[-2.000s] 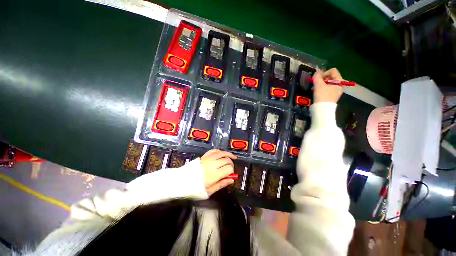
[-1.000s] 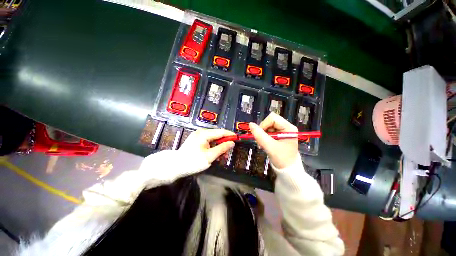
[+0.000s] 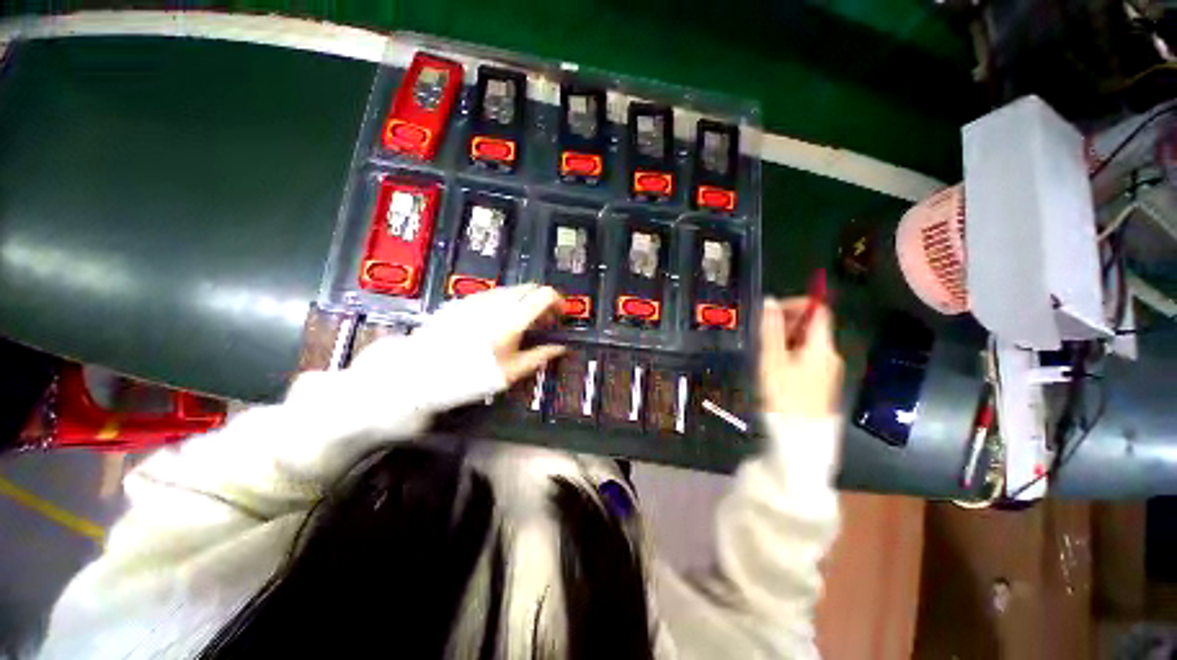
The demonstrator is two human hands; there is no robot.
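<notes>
A clear tray [image 3: 555, 65] holds two rows of handsets, backs up. Two at its left are red [image 3: 395, 239]; the others are black [image 3: 645, 264] with red oval ends. My left hand [image 3: 523, 329] lies over the tray's near edge, its fingertips beside a black handset [image 3: 572, 252]; whether it holds anything cannot be told. My right hand [image 3: 798, 361], blurred, is just right of the tray and grips a red pen [image 3: 813, 307]. Brownish batteries [image 3: 623, 389] with white strips lie in a row along the tray's near side, partly under my left hand and sleeve.
At right are a dark smartphone [image 3: 896, 387], a small black piece with a yellow mark [image 3: 855, 245], a pink slatted fan [image 3: 932, 250], a white box [image 3: 1036, 219] and a red stick [image 3: 981, 438]. A red stool [image 3: 116, 410] stands at lower left.
My hands, together at the pen a second ago, are now apart, the right one beyond the tray's right side. The pen has turned from level to steep. The whole view has shifted.
</notes>
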